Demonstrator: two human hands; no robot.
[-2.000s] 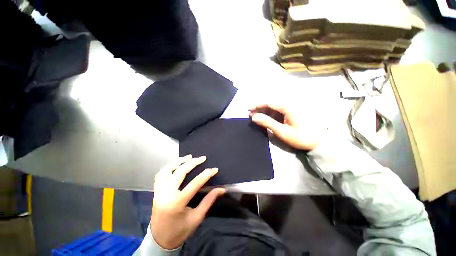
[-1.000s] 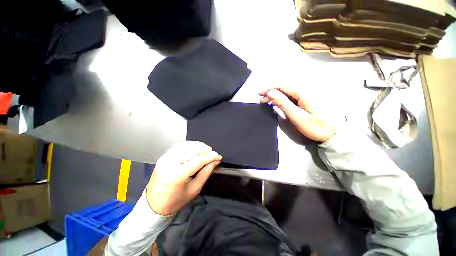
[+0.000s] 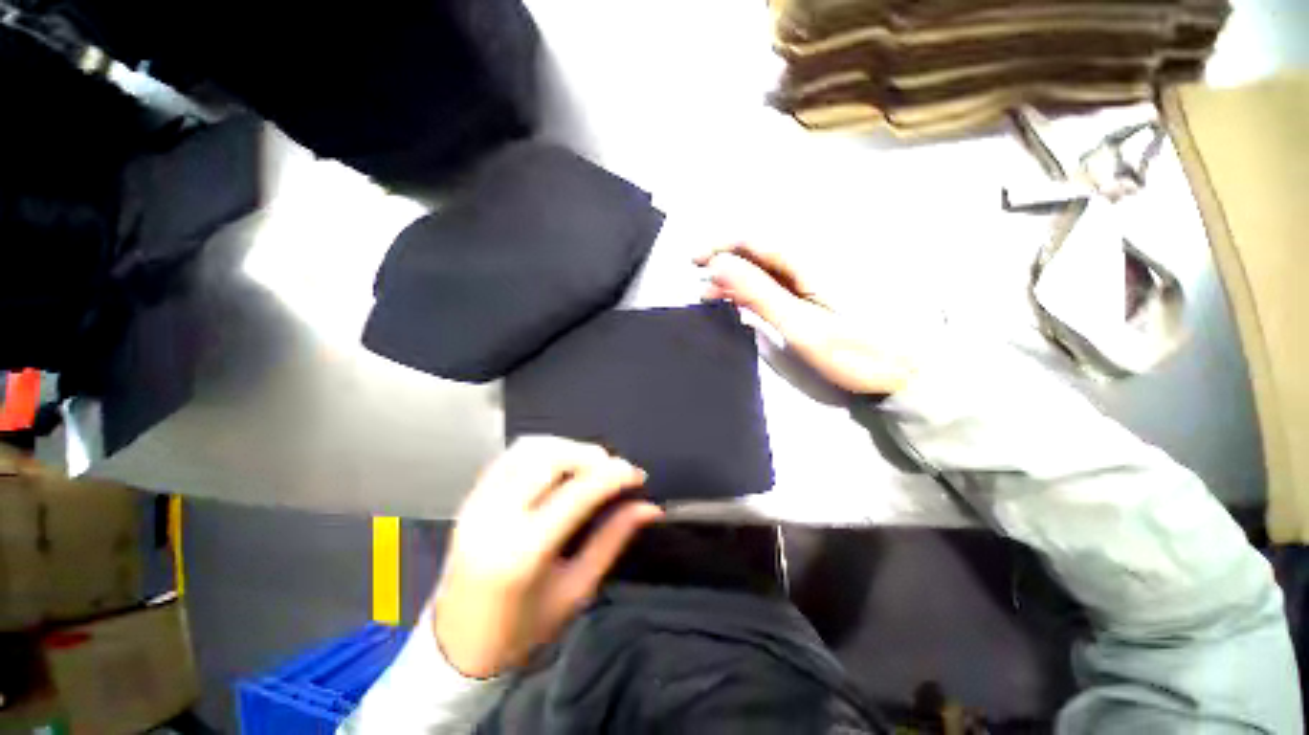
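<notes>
The near pile of black cut panels [image 3: 646, 402] lies at the table's front edge. The far pile of black panels [image 3: 503, 266], many-sided, touches its upper left side. My left hand [image 3: 538, 553] is bare and bent over the near pile's lower left corner, with fingertips and thumb close together at its front edge; the hand hides that corner. My right hand [image 3: 804, 323] is bare, with thumb and forefinger at the near pile's upper right corner. Whether it grips that corner is not clear.
The tall black stack [image 3: 416, 86] stands beyond the far pile. Dark bundles [image 3: 187, 201] lie at the left, brown cardboard pieces [image 3: 991, 58] at the back right. A knotted grey-white strap [image 3: 1055, 287] and tan sheet [image 3: 1249, 244] lie right. A blue crate [image 3: 316, 682] and boxes [image 3: 122, 661] are below left.
The view has shifted. My left hand first spread its fingers over the near pile's lower left, then drew them together at its front edge. My right hand stays by the upper right corner.
</notes>
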